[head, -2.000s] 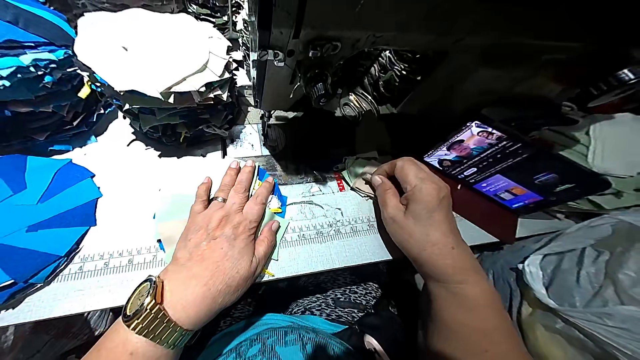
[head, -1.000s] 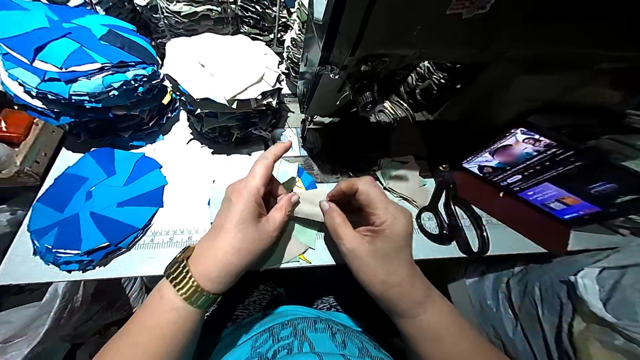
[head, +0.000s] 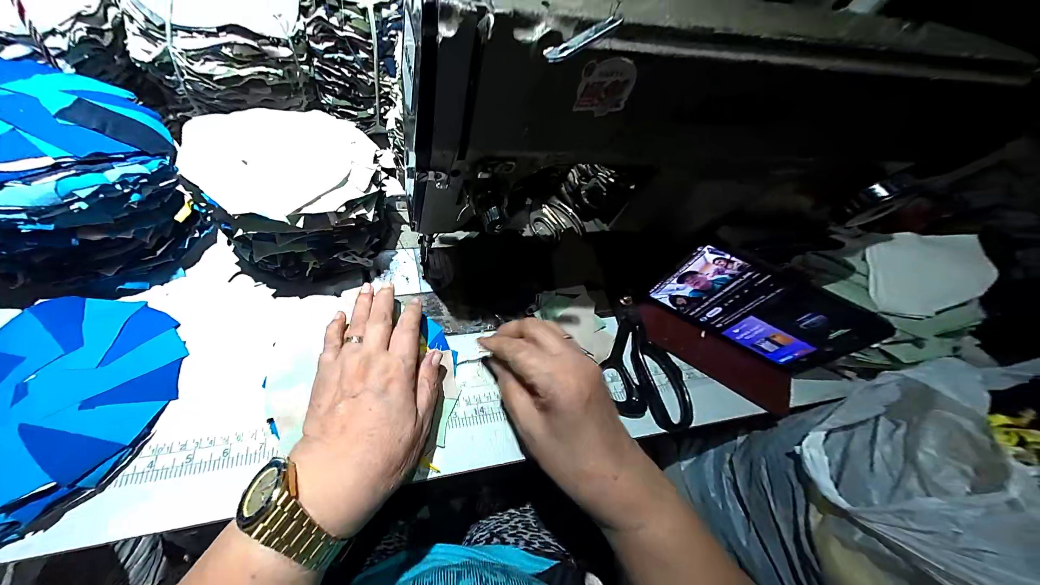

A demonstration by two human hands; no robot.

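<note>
My left hand [head: 370, 398], with a ring and a gold watch, lies flat on fabric pieces [head: 443, 390] on the white table, just in front of the sewing machine's needle area [head: 426, 252]. Blue and pale cloth edges show beside its thumb. My right hand [head: 552, 382] is a little to the right, above the printed ruler [head: 479, 406], with thumb and fingertips close together; whether something thin is between them cannot be made out. Black-handled scissors [head: 650, 370] lie just right of my right hand, beside small pale cloth scraps [head: 573, 317].
Round stacks of blue patchwork [head: 81, 162] and white-topped cloth [head: 280, 166] stand at the left, with another blue patchwork stack [head: 89, 382] nearer. A lit phone [head: 768, 309] leans at the right before pale green cloth pieces [head: 926, 284]. A grey plastic bag [head: 894, 471] hangs near the front edge.
One second ago both hands held a pale fabric piece between them. My left hand now lies flat on the cloth, and my right hand has come away from it. The view has shifted.
</note>
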